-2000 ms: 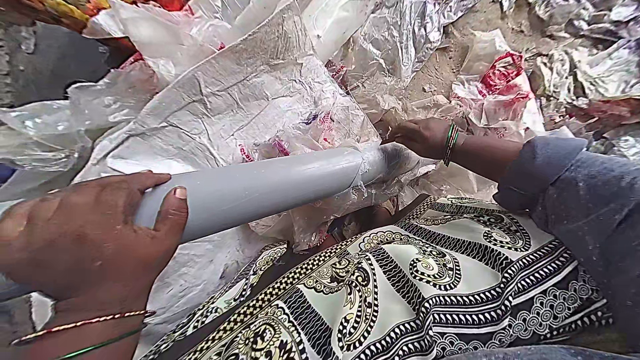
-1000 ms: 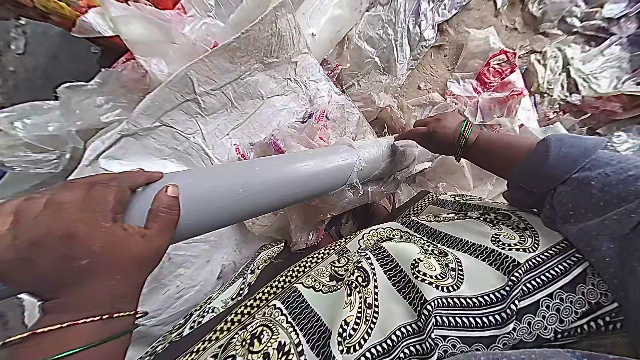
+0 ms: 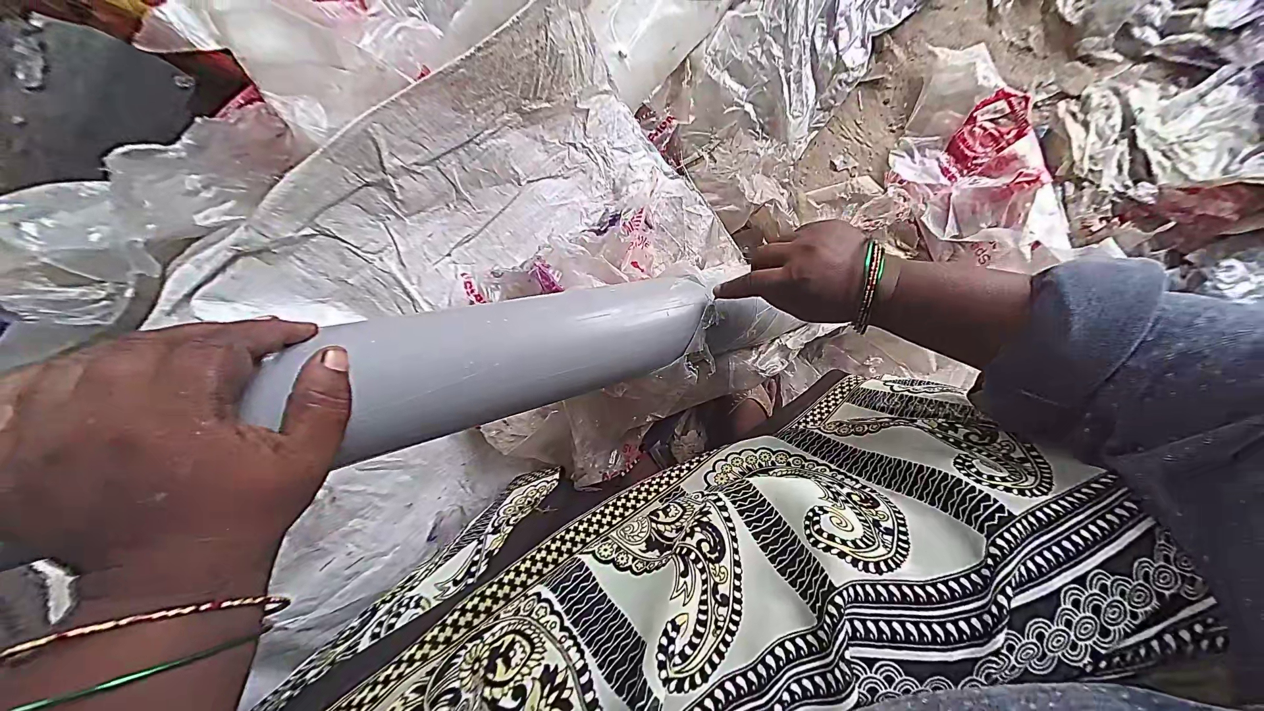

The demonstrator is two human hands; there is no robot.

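Observation:
A grey plastic pipe (image 3: 494, 360) lies slanted across the view above my patterned cloth. Around its left part my left hand (image 3: 178, 434) is wrapped, thumb on top. At the pipe's far right end is my right hand (image 3: 805, 272), its fingertips pinching a bit of clear plastic film (image 3: 731, 281) at the rim. More crumpled film shows beneath and beyond that end, partly hidden by the pipe and fingers. Thin bangles circle both wrists.
A large whitish plastic sheet (image 3: 395, 207) spreads under the pipe. Crumpled clear film with red print (image 3: 987, 178) lies on the dirt at the upper right. A dark object (image 3: 79, 109) is at the upper left. Patterned cloth (image 3: 770, 553) covers my lap.
The dark patch seen at the pipe's right end two seconds ago no longer shows. My right hand's fingers have shifted onto the film at the pipe's rim. My left hand keeps its grip.

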